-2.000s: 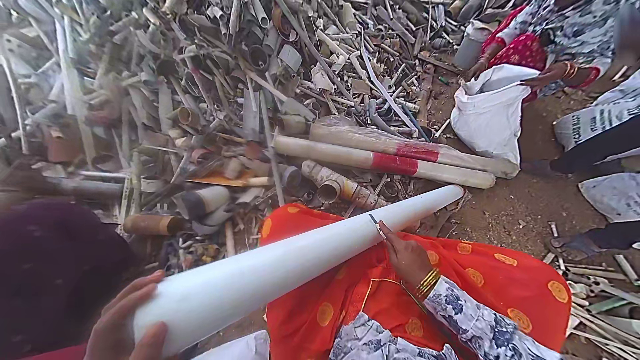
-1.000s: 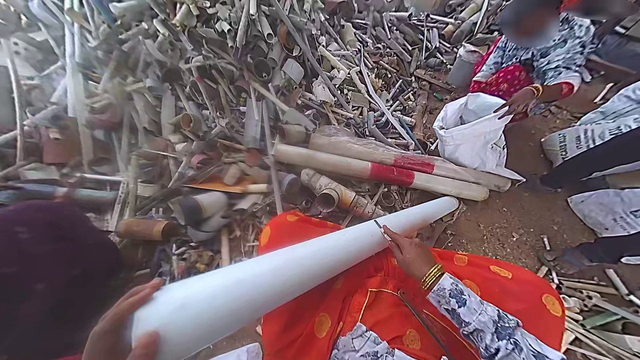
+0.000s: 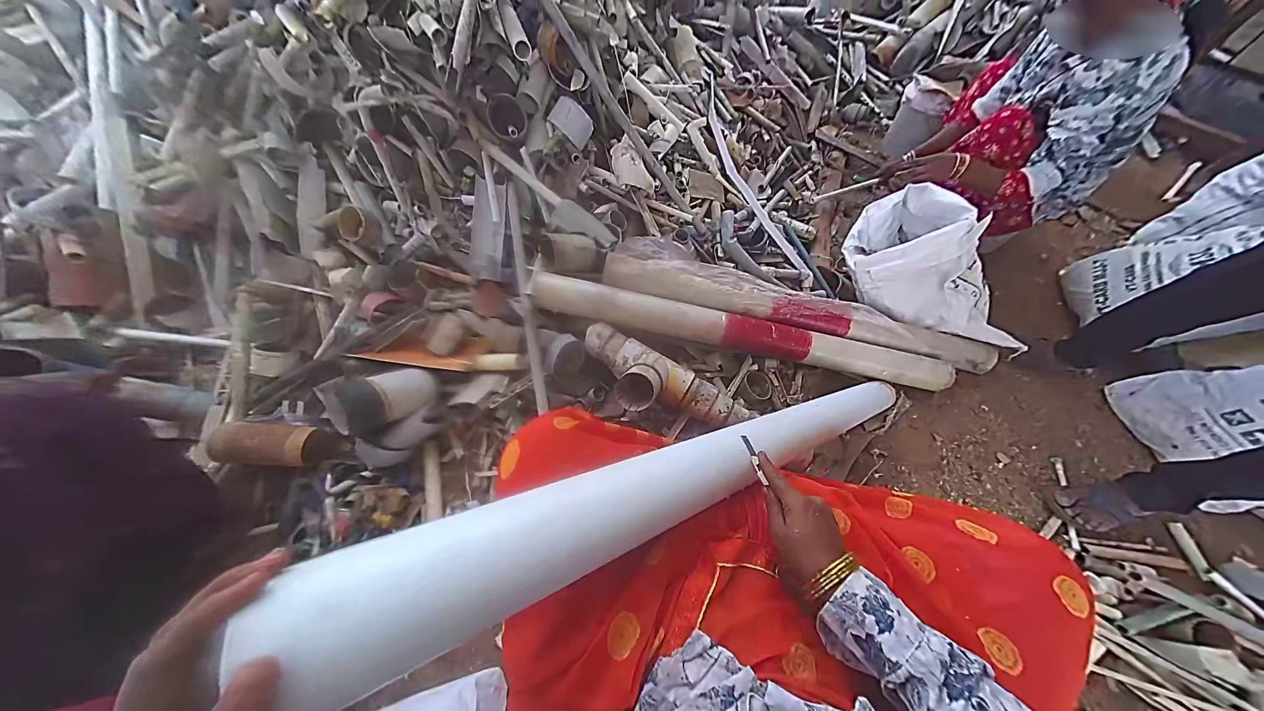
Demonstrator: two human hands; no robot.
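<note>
A long white plastic pipe lies slantwise across my lap, over orange cloth with yellow dots. My left hand grips its near end at the lower left, fingers on top and thumb at the side. Gold bangles circle the wrist of my right hand, which holds a small thin blade between its fingers. The blade's tip rests against or just over the pipe's side; exact contact cannot be told. Part of the right hand's grip is hidden.
A heap of scrap pipes fills the upper left. Beyond my pipe lie two long pipes with red bands. A white sack stands near a seated person. Another person's dark-clad legs, printed sacks and pipe strips are at right.
The seated person's hand has drawn back from the white sack's rim, which it touched one second ago. My hands keep nearly the same places on the pipe.
</note>
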